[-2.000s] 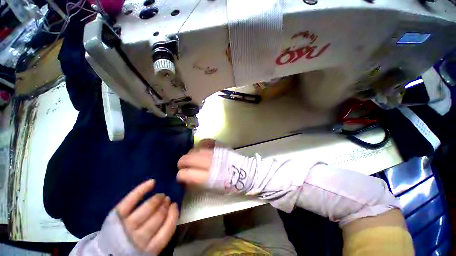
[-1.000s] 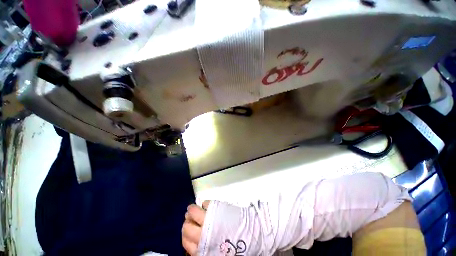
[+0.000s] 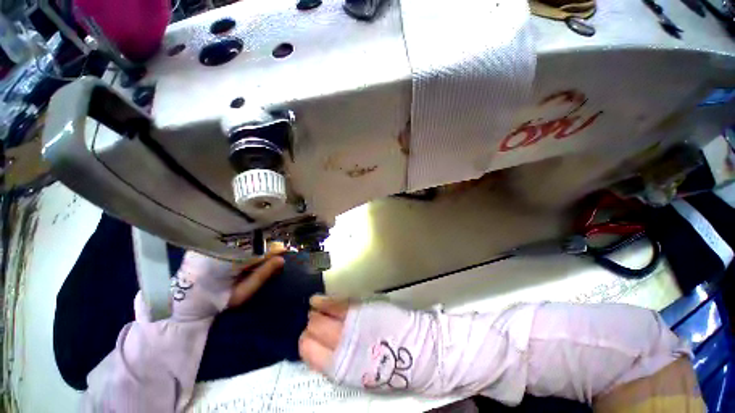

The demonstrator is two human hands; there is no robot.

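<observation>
A dark navy garment piece (image 3: 250, 335) lies on the machine bed, under the presser foot (image 3: 321, 260) and spread to the left. My left hand (image 3: 256, 278) lies on the cloth just left of the needle area, fingertips close to the foot and partly hidden by the machine head. My right hand (image 3: 322, 331) rests at the cloth's right edge, below the foot, fingers bent; its fingertips are partly hidden. Neither hand clearly grips the cloth. The white sewing machine head (image 3: 346, 129) fills the upper view, with a ridged tension dial (image 3: 259, 187).
Fabric scissors (image 3: 620, 242) lie on the bed at the right. A white ribbed band (image 3: 471, 97) drapes over the head. A pink thread cone (image 3: 125, 28) stands at upper left. A blue plastic crate (image 3: 701, 331) is at lower right. A white strip (image 3: 153, 270) hangs at left.
My left hand, nearly out of view one second ago, now lies on the cloth beside the foot. My right hand is slightly higher in view. The view has shifted.
</observation>
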